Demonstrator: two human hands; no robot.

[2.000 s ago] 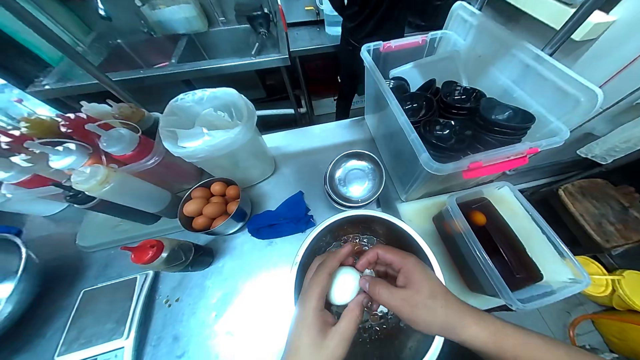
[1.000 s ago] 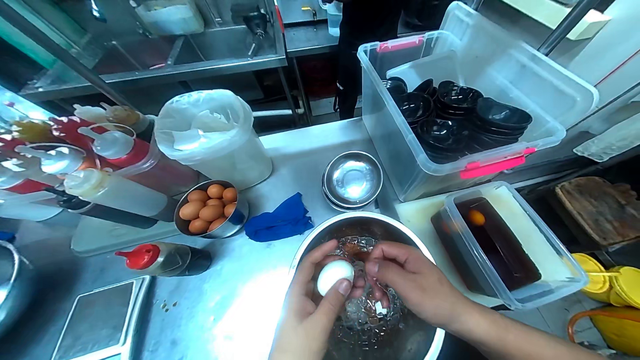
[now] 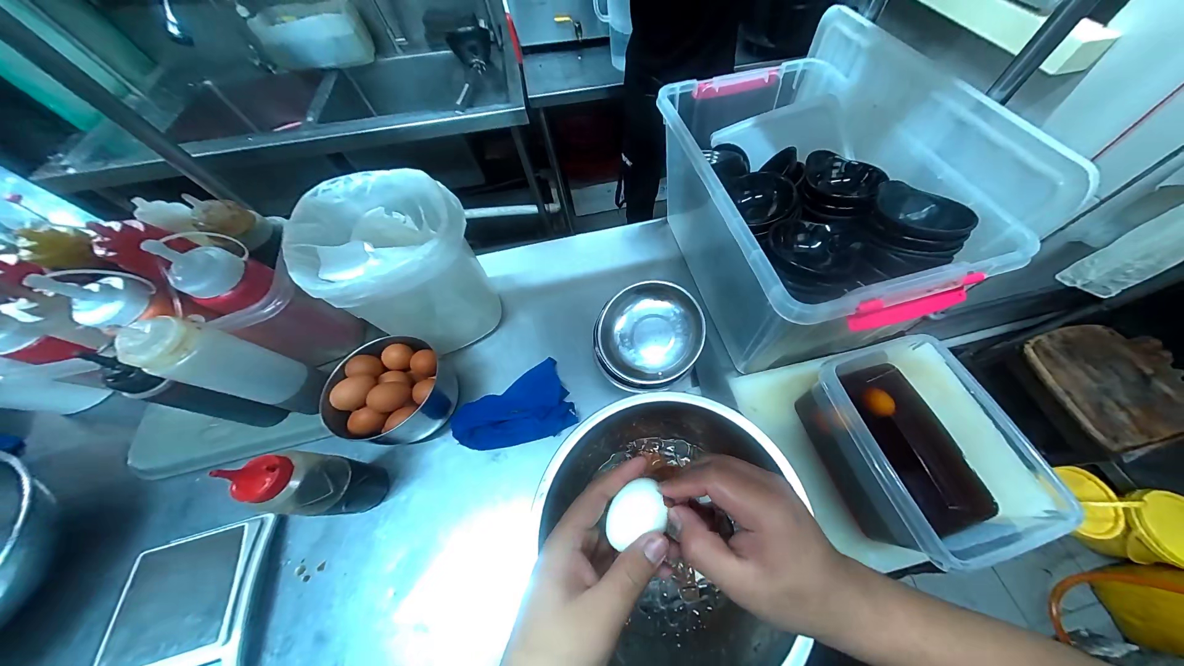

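My left hand (image 3: 592, 564) holds a smooth white peeled egg (image 3: 636, 514) between thumb and fingers. The fingertips of my right hand (image 3: 754, 532) touch the egg's right side; whether they pinch a bit of shell cannot be told. Both hands are over a large steel bowl (image 3: 786, 462) that has water and bits of shell in it. Brown eggs (image 3: 388, 396) fill a small steel bowl (image 3: 442, 407) at the left, beside a blue cloth (image 3: 514, 407). On the right, a clear plastic tub (image 3: 1050, 518) holds dark liquid (image 3: 925, 462) with one orange-brown egg (image 3: 878, 401) at its surface.
Stacked small steel bowls (image 3: 650, 333) stand behind the large bowl. A big clear bin (image 3: 740, 324) of black bowls (image 3: 837, 213) is at the back right. Squeeze bottles (image 3: 217, 365), a lined bucket (image 3: 398, 268), a red-capped bottle (image 3: 305, 482) and a scale (image 3: 176, 597) are left. A person (image 3: 661, 92) stands behind.
My right fingers, a little apart from the egg one second ago with a white fragment near them, are back against its side. The egg stays in my left hand.
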